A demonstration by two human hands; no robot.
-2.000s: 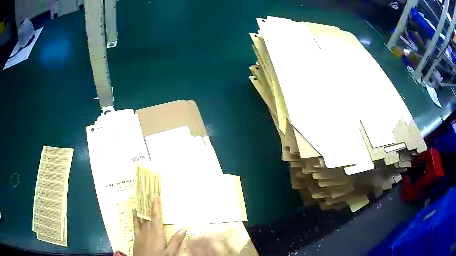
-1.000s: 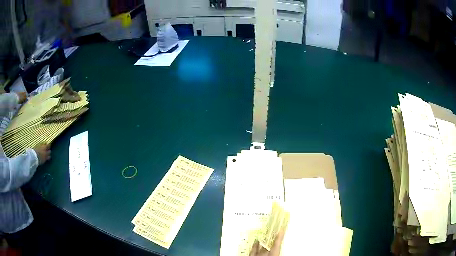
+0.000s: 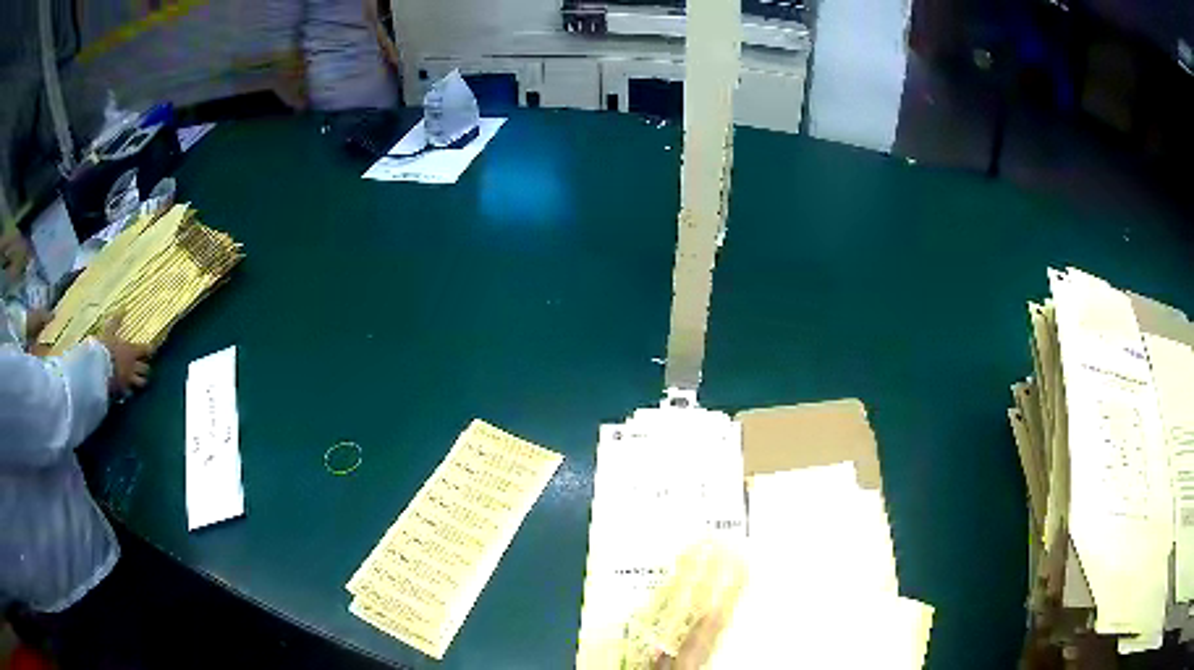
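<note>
A flat carton (image 3: 818, 563) with black print lies at the bottom centre, glared white, its brown rounded flap at the far end. A yellow label sheet (image 3: 701, 582) lies over its left part. My left hand (image 3: 701, 644) shows only as blurred fingers at the bottom edge, holding this sheet. The rest of the hand is cut off. My right hand is not in view. Spare label sheets (image 3: 456, 537) lie overlapped on the table left of the carton.
A carton stack (image 3: 1106, 458) stands at right. A pale upright (image 3: 701, 210) rises behind the carton. A rubber band (image 3: 343, 458) and white slip (image 3: 212, 439) lie at left. A person's hands (image 3: 127, 356) hold a tan carton pile (image 3: 157, 282). A clear bag (image 3: 452, 111) sits on paper (image 3: 435, 166).
The view has swung left since the earliest frame. The other person's carton pile at left has shifted and tilted. Another person's body now shows behind the table. My fingers and sheet remain over the carton.
</note>
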